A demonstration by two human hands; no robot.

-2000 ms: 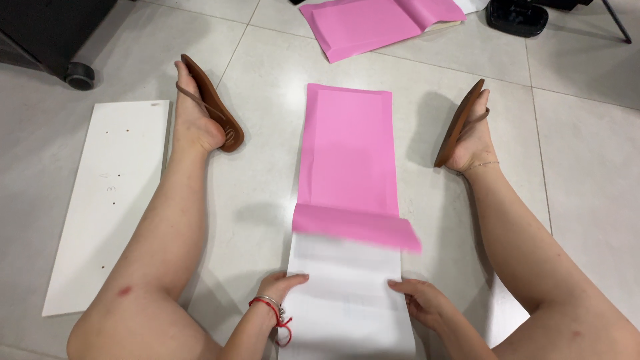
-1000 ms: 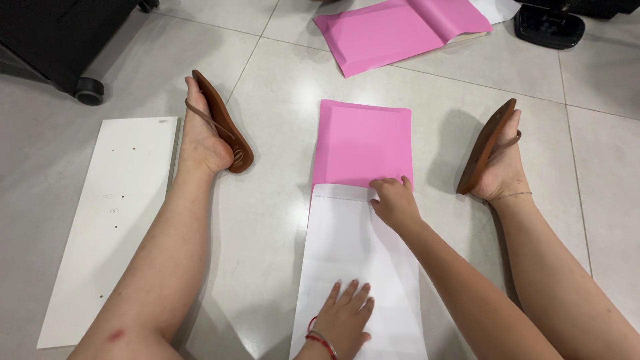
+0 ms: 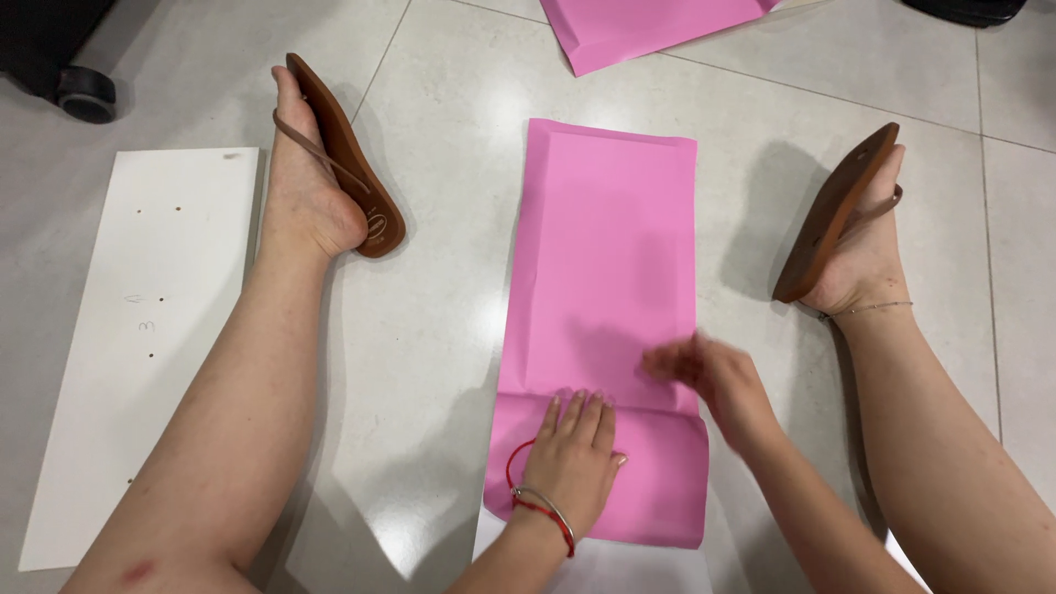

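Observation:
Between my legs a long strip of pink sheet (image 3: 610, 264) lies on the floor, with creased borders and a crosswise fold line low down. Below that line its lower flap lies over a white sheet or board (image 3: 635, 569), whose lower end shows. My left hand (image 3: 573, 462), with a red cord and a silver bracelet at the wrist, rests flat on the flap, fingertips at the fold. Just above the pink surface at its right edge is my right hand (image 3: 714, 379), blurred, fingers loosely bent, holding nothing that I can see.
A white panel (image 3: 157, 256) with small holes and pencil marks lies left of my left leg. Another pink sheet (image 3: 652, 25) is at the top. A black caster (image 3: 87, 95) stands at upper left, a black object (image 3: 969, 8) at upper right. My sandalled feet flank the strip.
The pink flap, folded back a second ago with white showing, now lies down over the white piece. My left hand has moved up onto it; my right hand has come off the surface toward the right edge.

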